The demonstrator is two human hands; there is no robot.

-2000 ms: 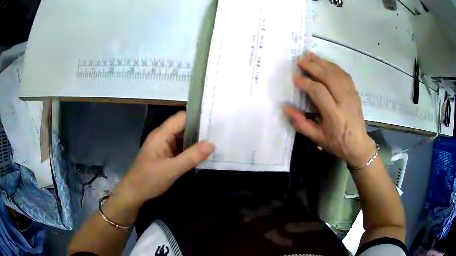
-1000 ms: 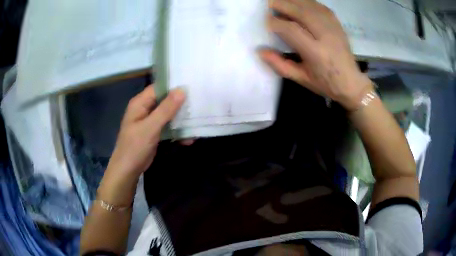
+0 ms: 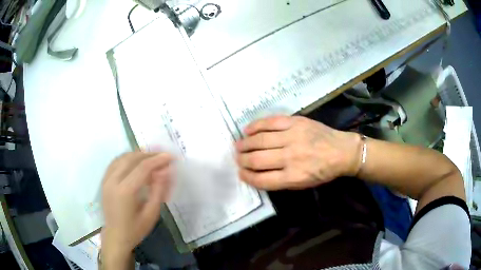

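Note:
A white paper pattern (image 3: 203, 190) with printed lines lies on a green-edged panel (image 3: 261, 210), on the white table and over its front edge. The panel's far end reaches the metal parts under the machine head (image 3: 171, 15). My right hand (image 3: 295, 153) lies with its fingers on the pattern's right edge. My left hand (image 3: 138, 192) is blurred, over the pattern's left edge, with fingers curled; whether it touches the paper cannot be told.
The table (image 3: 68, 147) has a printed ruler (image 3: 316, 71) along its front edge. A black tool (image 3: 380, 8) lies at top right. Green cloth (image 3: 39, 26) and narrow strips (image 3: 60, 51) lie at far left. More green cloth (image 3: 416, 100) hangs below right.
The view has turned and shows the machine's metal parts. The pattern and panel now lie farther onto the table. My left hand has let go of the panel's left edge.

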